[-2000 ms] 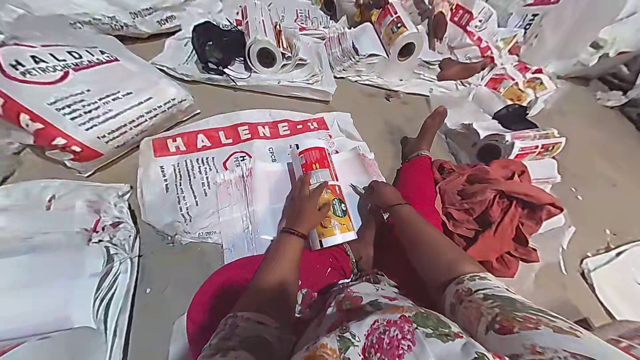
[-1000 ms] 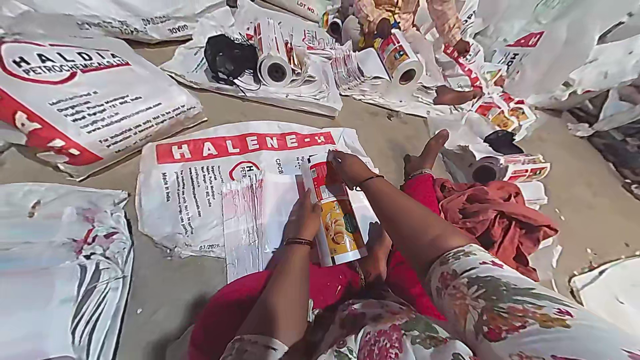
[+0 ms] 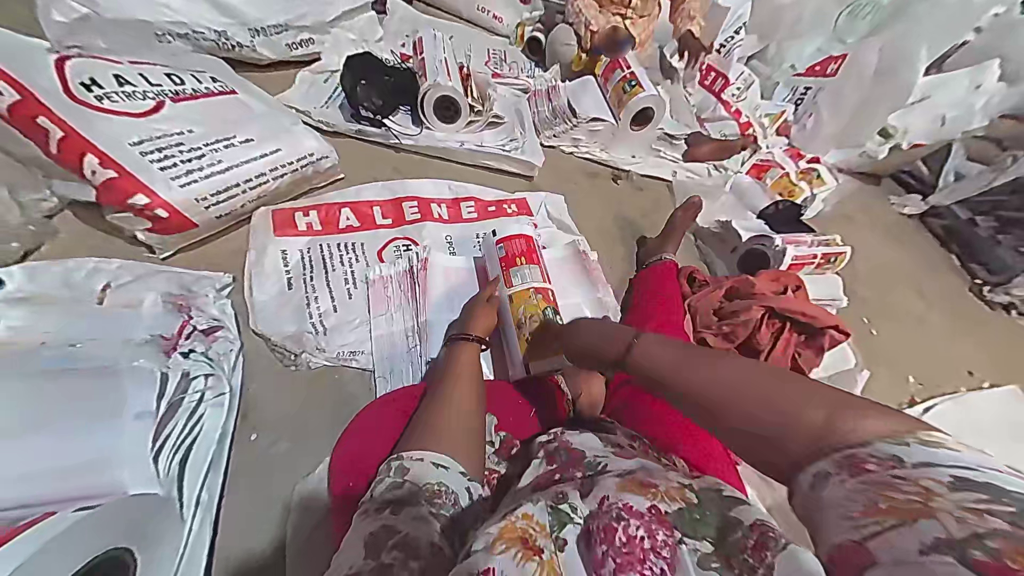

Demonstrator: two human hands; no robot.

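A roll of printed plastic film (image 3: pixel 524 276), red above and yellow below, lies lengthwise in front of my crossed legs, over white sheets on a flattened woven sack (image 3: pixel 312 280). My left hand (image 3: pixel 478 312) rests along the roll's left edge, its fingers pointing up the roll; whether they grip it is not plain. On the lower, yellow part lies my right hand (image 3: pixel 564 344), fingers bent downward and partly hidden by the wrist. A stack of thin cut film strips (image 3: pixel 398 320) lies left of the roll.
A reddish-brown cloth (image 3: pixel 760 316) lies right of my leg, near another film roll (image 3: pixel 792 254). A full printed sack (image 3: pixel 168 136) stands at upper left. Further off, a black bundle (image 3: pixel 378 90) lies beside a roll (image 3: pixel 442 88). Another person (image 3: pixel 620 24) sits at the top, near a film roll (image 3: pixel 632 92).
My right hand was beside the roll's right edge two seconds ago, then at its top end one second ago; now it is down on the lower part. My left hand stays at the roll's left side.
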